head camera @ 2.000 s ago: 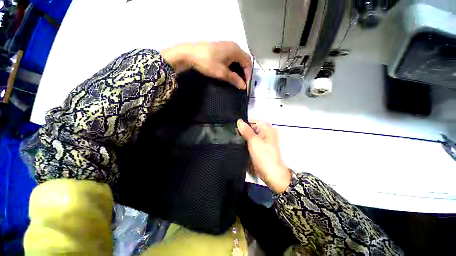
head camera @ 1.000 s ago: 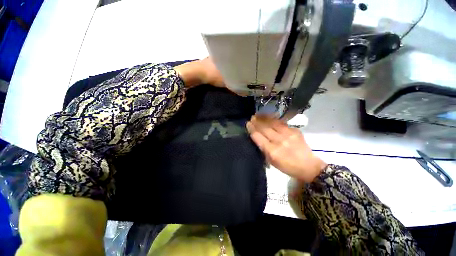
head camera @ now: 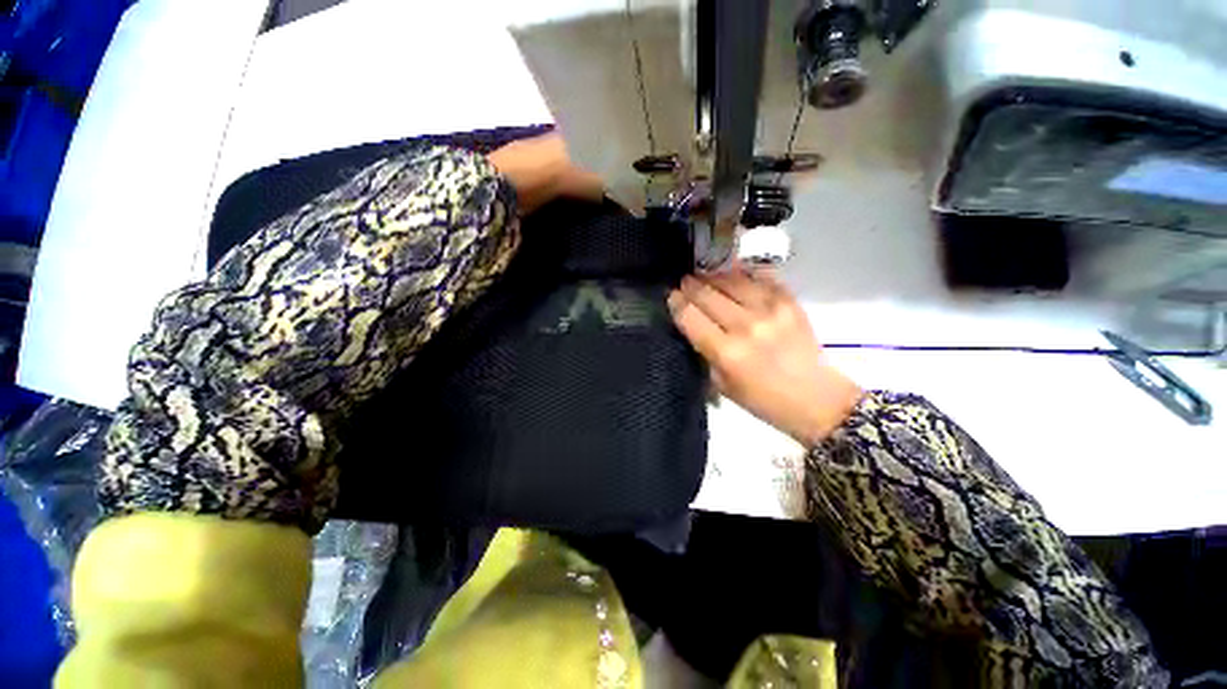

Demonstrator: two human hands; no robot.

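Observation:
The black mesh panel (head camera: 565, 431) lies on the white table with its right edge at the presser foot and needle (head camera: 707, 236). A grey-green camouflage webbing strip (head camera: 606, 307) crosses it. My left hand (head camera: 545, 168) rests at the panel's far part beside the machine head, its fingers mostly hidden behind the head. My right hand (head camera: 760, 343) has its fingertips on the panel's right edge, just on the near side of the needle. A white round knob (head camera: 764, 245) is right of the needle.
The machine head (head camera: 606, 94) stands above the work. A dark box with a bluish screen (head camera: 1117, 162) is at top right, over a flat black rectangle (head camera: 1002, 252). Thread snips (head camera: 1157, 377) lie on the right. Clear crumpled plastic (head camera: 350, 592) is below the table.
Since two seconds ago the panel has moved under the machine head, its edge now at the needle. Both hands moved with it; my right fingers now lie flatter at the edge.

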